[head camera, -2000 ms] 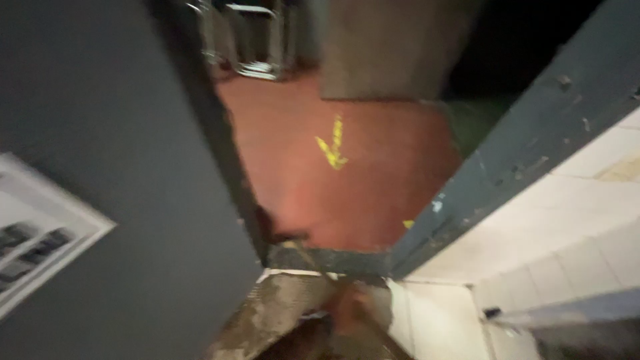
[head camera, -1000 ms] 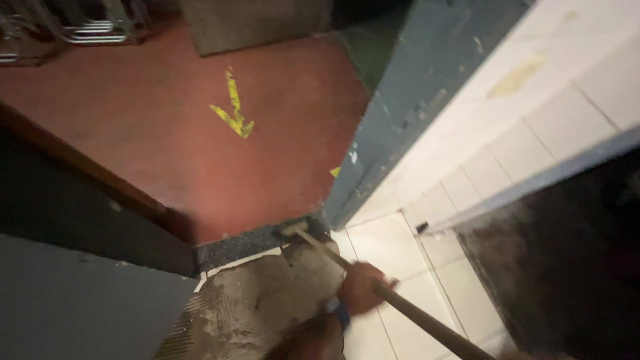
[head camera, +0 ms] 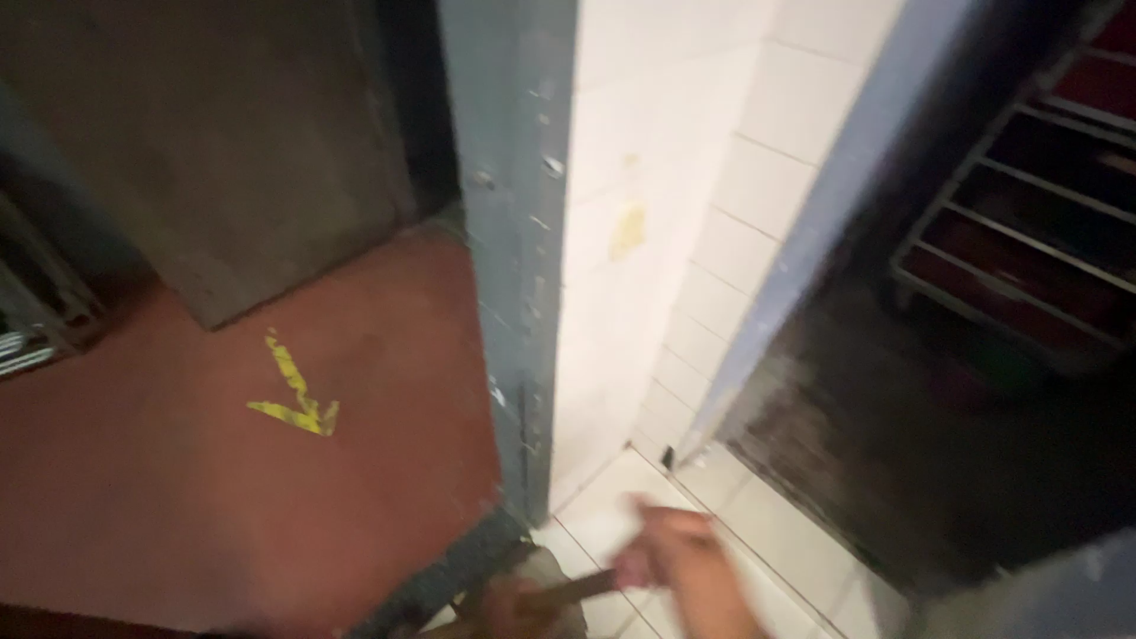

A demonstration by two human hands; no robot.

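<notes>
A brown stick-like handle runs across the bottom of the view, its lower left part blurred. My right hand is around its upper right end, above the white floor tiles, with some fingers partly extended. Lower left of it, my left hand is on the same handle, badly blurred and partly below the frame edge. The handle's far end cannot be made out. Beneath the hands lie a dark threshold strip and a grey-brown patch of floor.
A grey-green door frame stands beside a white tiled wall. Left of it is a red floor with a yellow arrow and a brown panel. At the right, a metal rack stands in a dark space.
The view has swung strongly to the right, bringing the rack into sight. The handle's head, seen at the threshold one second ago, no longer shows clearly. My right hand now shows plainly.
</notes>
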